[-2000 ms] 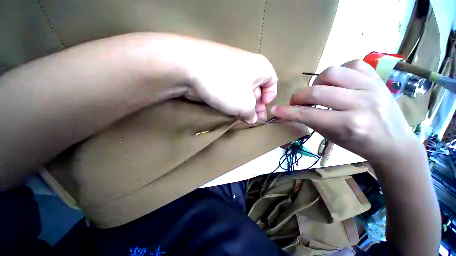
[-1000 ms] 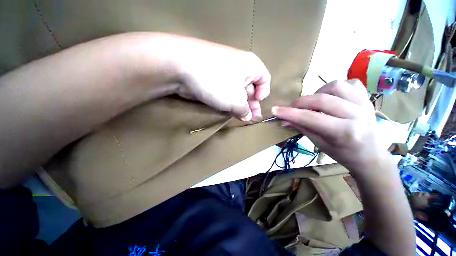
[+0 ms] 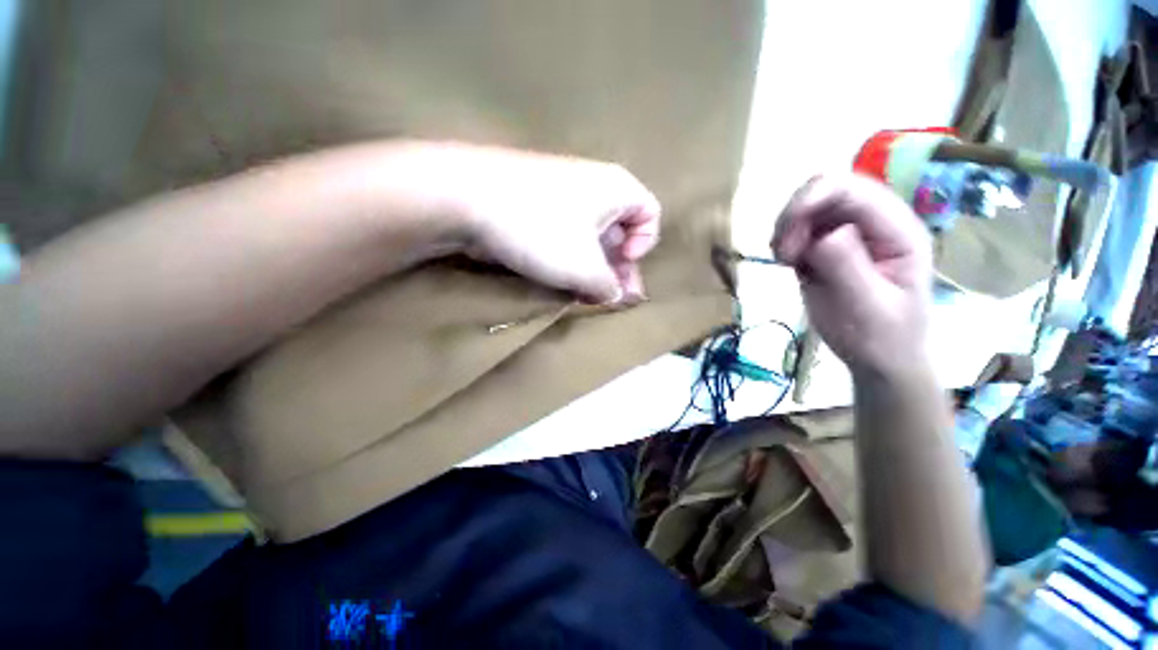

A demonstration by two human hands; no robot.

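The tan-brown bag body lies across the table edge and my lap, with a fold running along it. My left hand reaches in from the left and pinches the raised fold of the bag. A short gold line shows on the bag left of my fingertips. My right hand is closed, off the bag to the right. A thin dark line, needle or cord, runs from its fingers toward the bag's right edge. Blur hides which it is.
A green-handled tool lies in tangled black cord on the white table. A red and pale-green wrapped bottle with a stick stands behind my right hand. Brown bags are below right.
My right hand has moved up and right, away from my left fingertips and off the bag. My left hand keeps its pinch on the fold. The view has shifted slightly.
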